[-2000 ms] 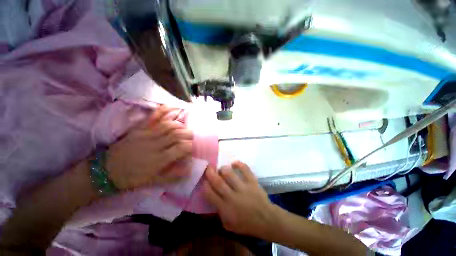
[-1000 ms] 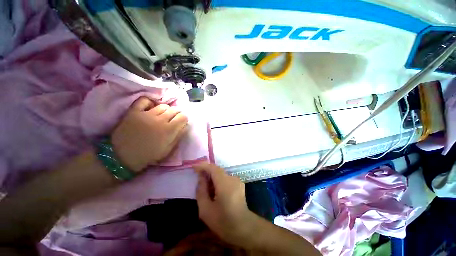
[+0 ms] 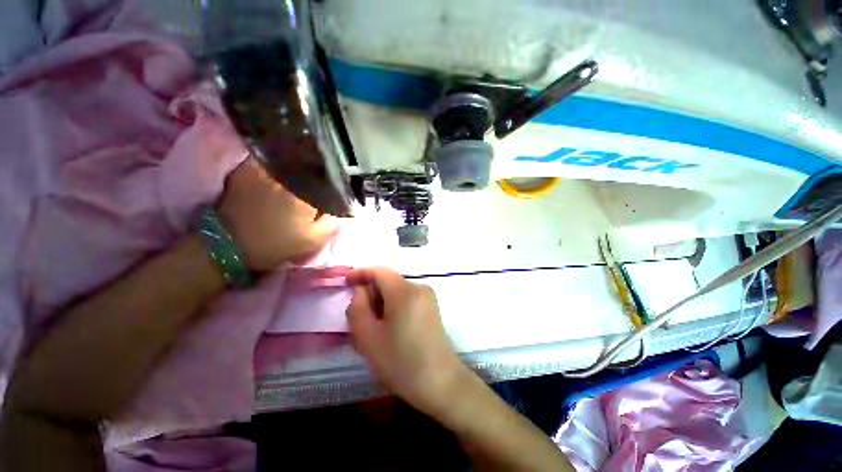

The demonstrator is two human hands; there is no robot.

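Pink garment panel (image 3: 212, 350) lies over the left of the white machine bed and hangs past its front edge. A pale strip with a pink band (image 3: 318, 306) lies on the bed between my hands. My left hand (image 3: 272, 221), with a green bracelet at the wrist, lies flat on the cloth beside the needle area; its fingertips are lost in glare and partly behind the machine head. My right hand (image 3: 392, 323) pinches the strip's right end between thumb and curled fingers. The needle and presser foot are hidden by the machine head (image 3: 369, 120) and bright light.
Yellow scissor ring (image 3: 528, 187) shows beneath the machine arm. Yellow and green snips (image 3: 625, 286) lie on the bed at right. A pale cord (image 3: 706, 288) slants across the right side. Crumpled pink cloth (image 3: 679, 415) sits low at right, below the table edge.
The strip has turned from hanging toward the front edge to lying sideways across the bed. My left hand has moved up toward the needle area. My right hand has risen onto the bed. The view has shifted.
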